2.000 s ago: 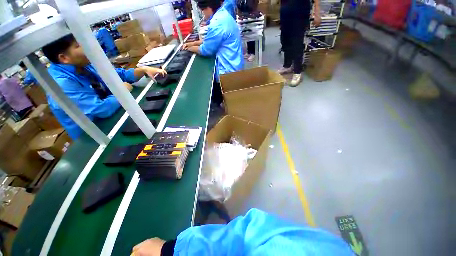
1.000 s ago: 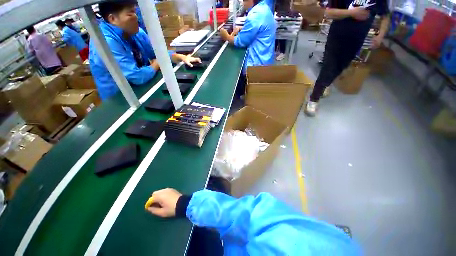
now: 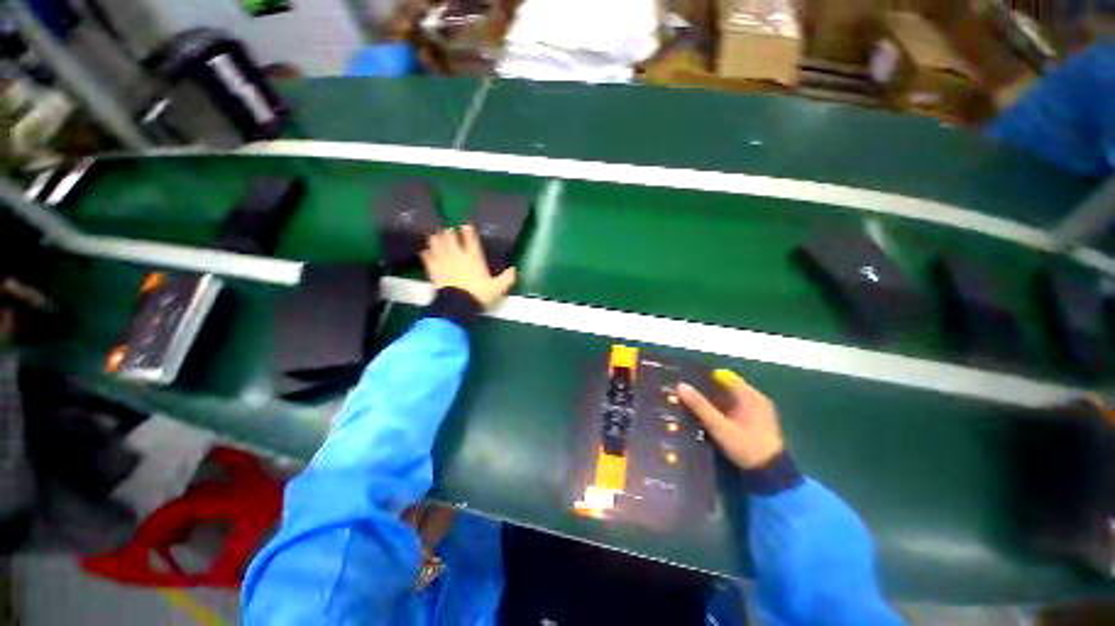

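A black printed box sleeve point(image 3: 654, 440) with an orange band lies flat on the near green bench. My right hand point(image 3: 737, 424) is at its upper right edge, thumb on the printed face, a yellow cover on a fingertip; the fingers' undersides are hidden. My left hand point(image 3: 467, 267) reaches over the white rail with fingers spread. It touches or hovers over a black product box point(image 3: 501, 223); contact is unclear. Another black box point(image 3: 407, 220) lies just left of it. Both boxes are on the belt.
Dark boxes point(image 3: 328, 324) are stacked on the near bench at left, beside a printed box point(image 3: 165, 328). More black boxes point(image 3: 862, 279) lie on the belt at right. A blurred dark pile point(image 3: 1064, 483) is at the right edge. A white rail point(image 3: 611, 320) divides bench and belt.
The view has swung from along the line to across the belt. My left hand has come into view over the belt. My right hand, empty on the bench before, is now at a printed sleeve.
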